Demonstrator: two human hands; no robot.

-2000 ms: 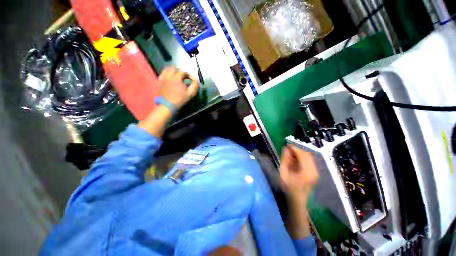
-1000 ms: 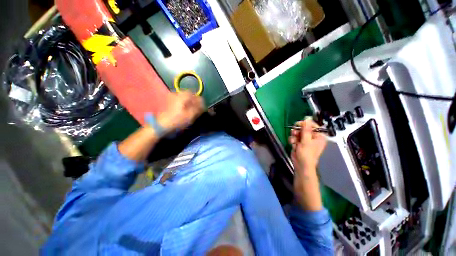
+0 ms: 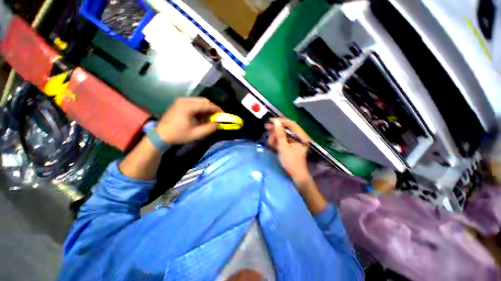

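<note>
My left hand (image 3: 189,121), with a blue band at the wrist, holds a yellow tape roll (image 3: 227,121) by its edge in front of my body. My right hand (image 3: 288,144) is a little to the right of the roll and holds a thin dark pen-like item (image 3: 291,133), likely the marker pen, between the fingers. The roll and the pen are apart. Both hands are above my lap.
A white inverter housing (image 3: 351,126) with an open wiring compartment lies at right. A person in pink sleeves (image 3: 417,236) is at lower right. A red padded block (image 3: 104,110), a blue screw bin (image 3: 118,22) and bagged cables (image 3: 41,137) are at left. A red button (image 3: 255,107) is between.
My left hand has picked the tape roll up from the side bench and brought it right. My right hand has moved left, away from the housing, with the pen. The person in pink has come into view.
</note>
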